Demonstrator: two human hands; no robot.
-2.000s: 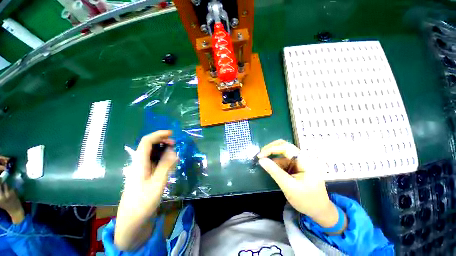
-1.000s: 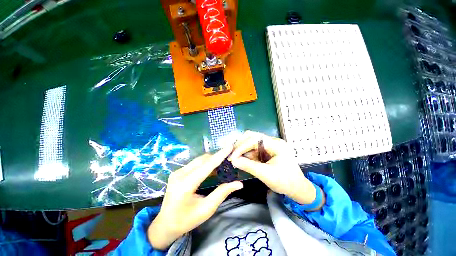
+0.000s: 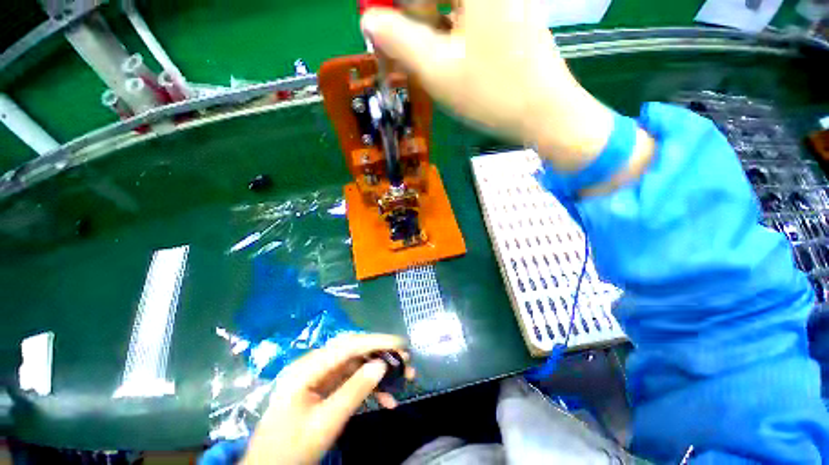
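My right hand (image 3: 486, 77) is raised at the top, closed around the red clamp handle (image 3: 376, 4), which stands up; most of the handle is hidden or cut off by the frame edge. The toggle clamp fixture (image 3: 391, 136) stands upright on its orange base (image 3: 368, 254). A small black block, the fixture nest (image 3: 404, 229), sits on the base under the linkage. My left hand (image 3: 341, 390), at the lower middle, holds a black round housing (image 3: 391, 371) between thumb and fingers, left of and below the gridded strip (image 3: 423, 304).
The white parts tray (image 3: 536, 263) is right of the fixture, partly behind my right sleeve. Blister trays (image 3: 773, 173) lie far right. Blue film (image 3: 282, 304) and crinkled clear film (image 3: 238, 400) lie left. A second gridded strip (image 3: 154, 322) and white card (image 3: 37, 362) lie farther left.
My hands have parted. My right hand has moved up from the bench front to the clamp handle, which is now raised. My left hand holds the housing lower down; the view has shifted.
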